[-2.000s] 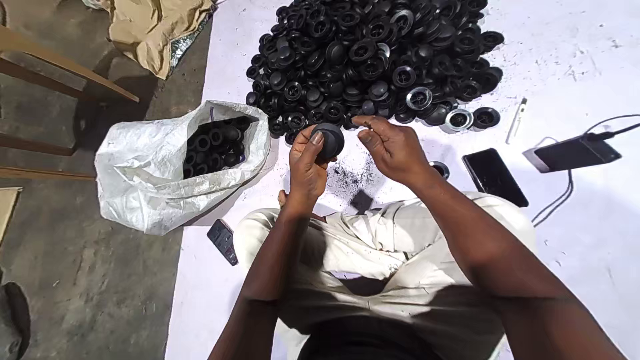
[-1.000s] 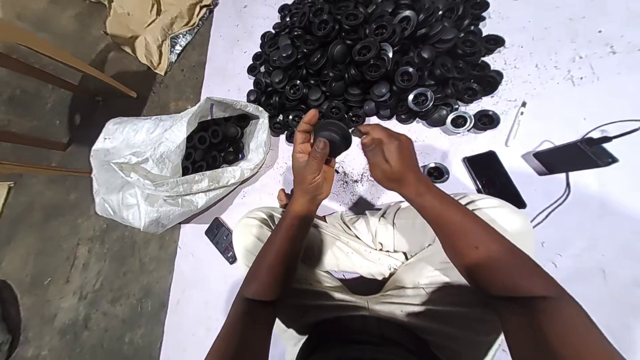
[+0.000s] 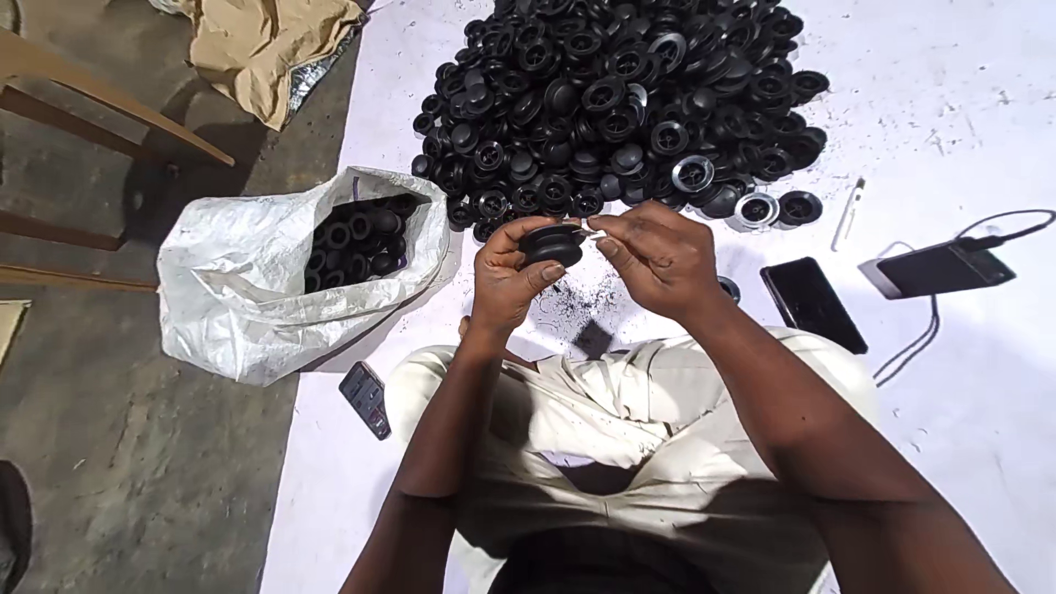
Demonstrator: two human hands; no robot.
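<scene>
My left hand grips a round black grooved part, seen edge-on, between thumb and fingers. My right hand is at its right edge, thumb and forefinger pinched on something small and pale that I cannot make out. A large heap of similar black round parts, a few with shiny metal-like rims, lies just beyond both hands. To the left, an open white woven sack holds more black rings. Dark crumbs are scattered on the white sheet below my hands.
On the right lie a black smartphone, a dark device with a cable and a white pen-like tool. A small phone-like device is by my left knee. Brown paper and wooden legs stand at upper left.
The round part in my left hand has tilted from showing its broad face to being edge-on. My right fingers stay close to its right side.
</scene>
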